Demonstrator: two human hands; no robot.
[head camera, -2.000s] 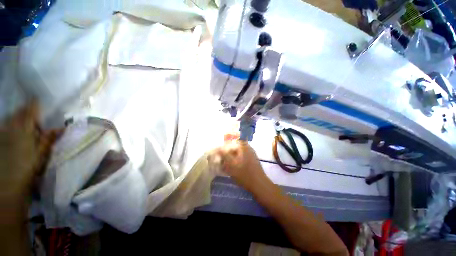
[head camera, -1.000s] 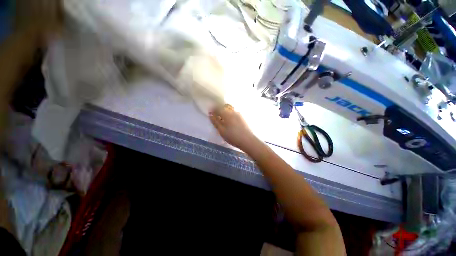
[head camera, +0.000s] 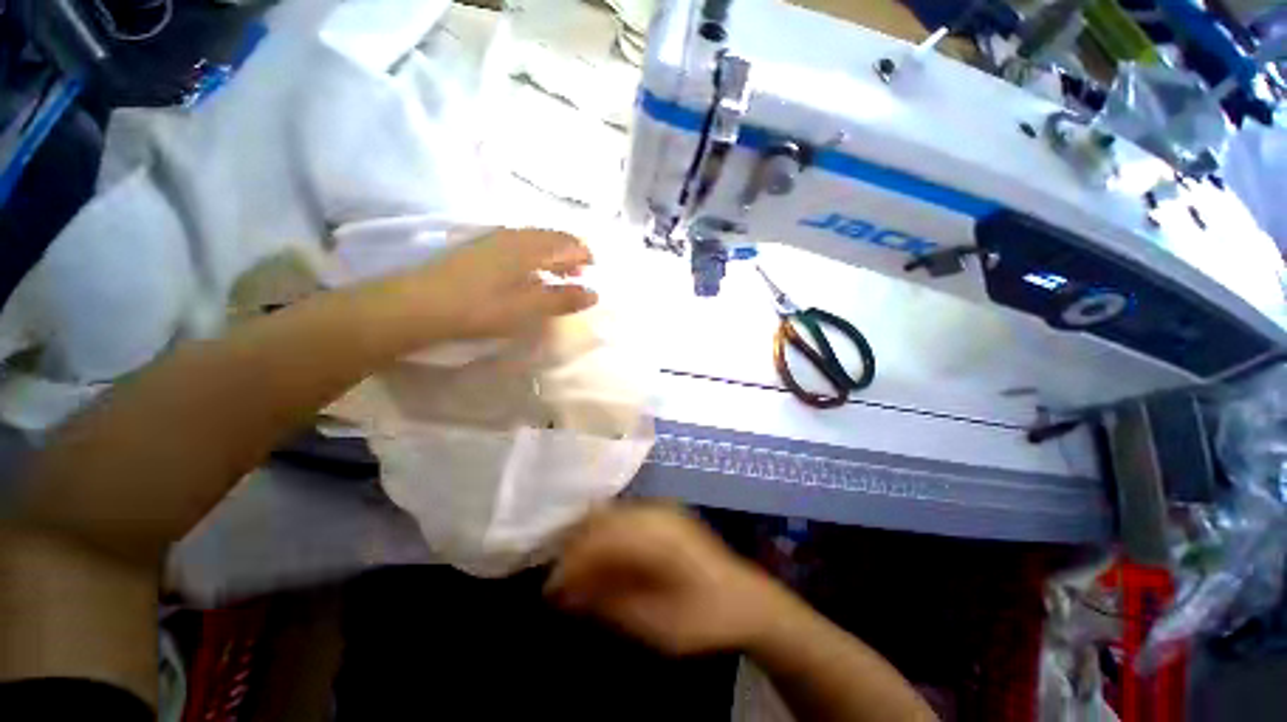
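An off-white garment (head camera: 452, 487) lies bunched on the table left of the needle, with a rounded flap hanging over the front edge. My left hand (head camera: 515, 289) rests on the garment, fingers pointing right toward the bright light; whether it grips the cloth is unclear. My right hand (head camera: 635, 571) is blurred, in front of the table edge at the flap's lower right corner; its fingertips are hard to read. The presser foot area (head camera: 709, 265) of the white sewing machine (head camera: 847, 141) is right of my left hand.
Scissors (head camera: 822, 356) with black and orange-brown handles lie right of the needle. A grey ruler strip (head camera: 861, 480) runs along the table front. Cut pieces (head camera: 544, 85) lie behind the machine head. A red crate (head camera: 1143, 635) and clear plastic bags (head camera: 1228, 522) are at the right.
My left hand has come from the far left onto the garment near the needle. My right hand has moved off the table toward me. The garment now hangs over the front edge; the view has shifted.
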